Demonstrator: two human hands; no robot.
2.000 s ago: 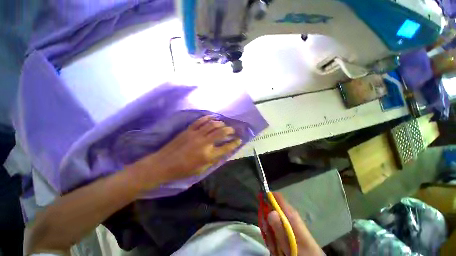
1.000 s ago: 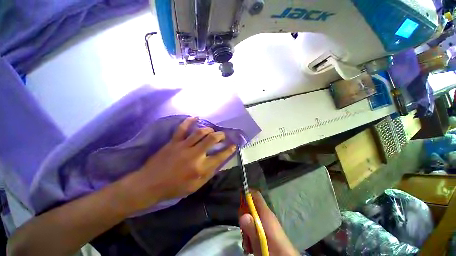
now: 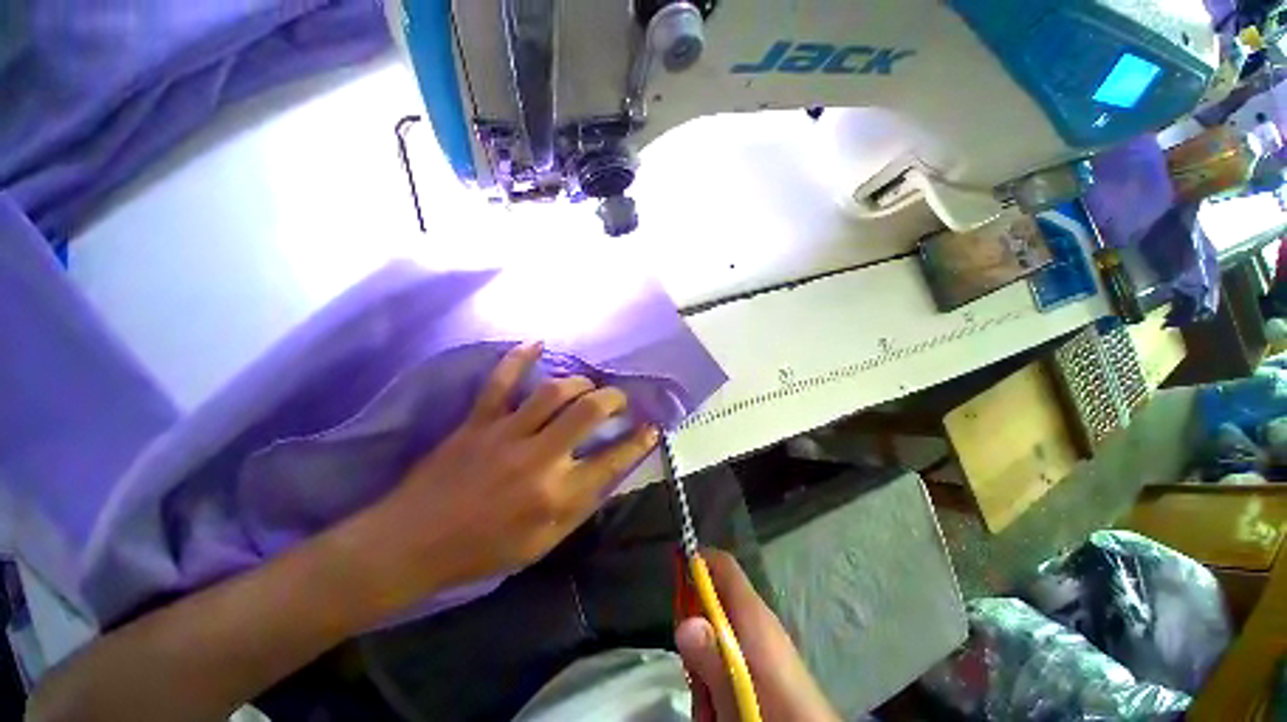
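A purple garment piece (image 3: 332, 374) lies partly bunched on the white machine table, its right corner reaching the ruler edge. My left hand (image 3: 515, 473) presses flat on the cloth, fingers spread near its front edge. My right hand (image 3: 741, 649) holds the fabric scissors (image 3: 679, 494) by the red and yellow handle loops, cut off by the bottom edge. The scissor blades point up, and their tips are at the cloth edge beside my left fingertips. Whether the blades are parted cannot be told clearly.
The white sewing machine head (image 3: 762, 71) stands behind the cloth under bright lamp glow. A dark smartphone (image 3: 984, 261) and a small blue tray (image 3: 1061, 257) lie at right. A wooden board (image 3: 1009, 444) and plastic-wrapped bundles (image 3: 1143, 600) are below right. More purple cloth (image 3: 170, 85) is behind left.
The view has shifted towards the machine's right side. The scissors have moved left and stand more upright, with tips now at the cloth edge. My left hand stays on the cloth.
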